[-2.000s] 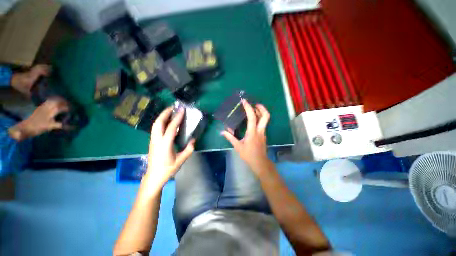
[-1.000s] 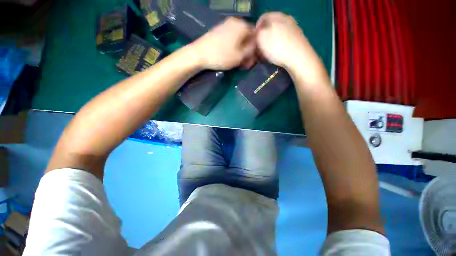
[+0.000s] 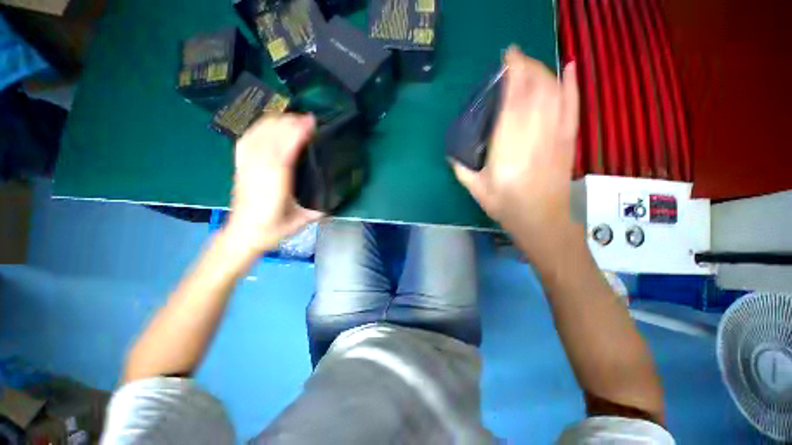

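Note:
My left hand (image 3: 268, 171) grips a black product box (image 3: 334, 165) at the table's front edge, fingers on its left side; it is blurred. My right hand (image 3: 530, 139) grips another black product box (image 3: 479, 119), tilted, beside the red rollers. Several more black boxes lie behind my left hand; one with thin lettering on top (image 3: 354, 54) sits among others with dense gold print (image 3: 403, 26). Whether film covers the held boxes I cannot tell.
The green worktable (image 3: 156, 161) meets the infeed roller conveyor (image 3: 621, 96) on the right. The rust-red curtain (image 3: 734, 96), control panel (image 3: 643, 228) and pedestal fan (image 3: 764, 365) are beyond. A scrap bin with clear film (image 3: 298, 243) shows under the table edge.
My hands were together above the two nearest boxes and have moved apart. Each now grips one box, the right one tilted and shifted toward the rollers.

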